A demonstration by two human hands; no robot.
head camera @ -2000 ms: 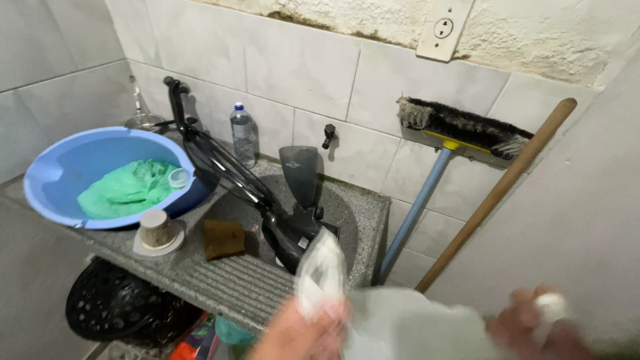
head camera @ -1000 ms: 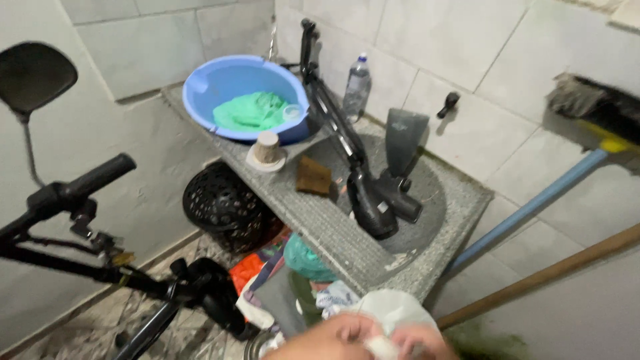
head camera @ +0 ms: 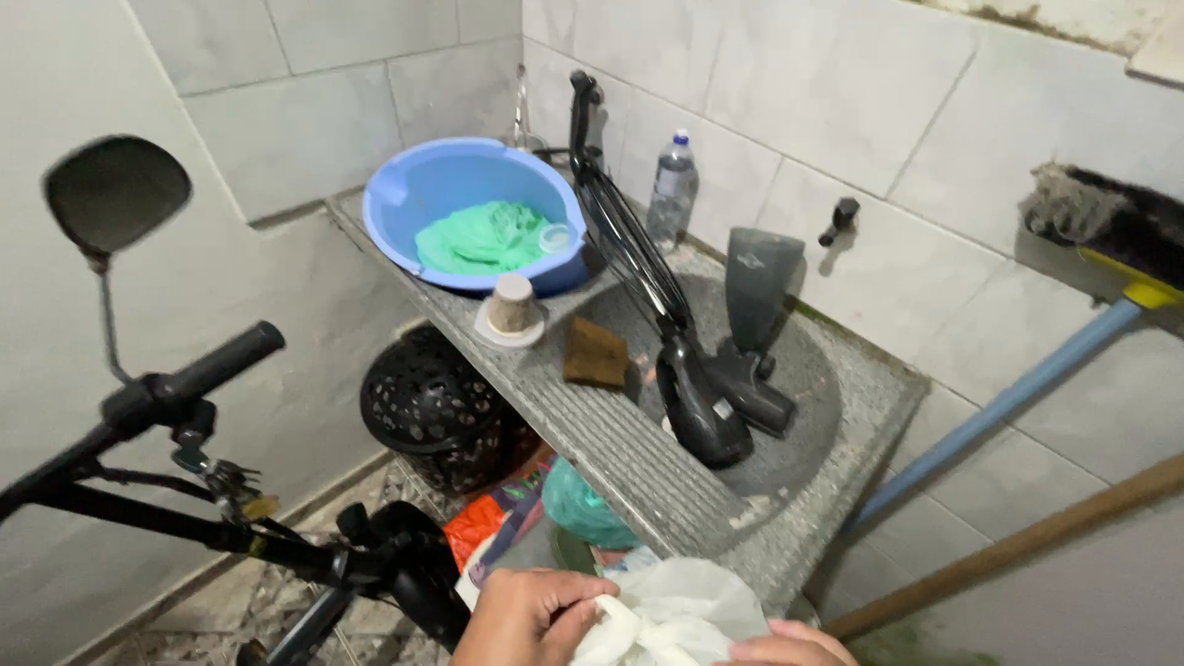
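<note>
At the bottom of the view, my left hand [head camera: 536,615] pinches the twisted, knotted part of a white plastic bag [head camera: 689,592] between thumb and fingers. My right hand [head camera: 791,645] grips the same bag from the other side, partly cut off by the lower edge. Just beyond the bag is the ribbed front of a grey granite laundry sink [head camera: 638,453]. In its basin lies a black appliance with a long handle [head camera: 698,407], beside a dark grey translucent piece [head camera: 760,287]. A brown sponge [head camera: 595,353] rests by the basin.
A blue basin [head camera: 388,208] holds a green plastic bag [head camera: 481,239]. Near it stand a beige cup [head camera: 511,305] and a plastic bottle [head camera: 672,191]. Below is a black basket [head camera: 430,398]. Handlebars with a mirror [head camera: 116,194] stand left; a broom [head camera: 1008,402] and wooden pole [head camera: 1017,546] lean right.
Two seconds ago my hands were apart, the left on the bag; now both are close together on its knotted part. The view has swung left, bringing in the handlebars.
</note>
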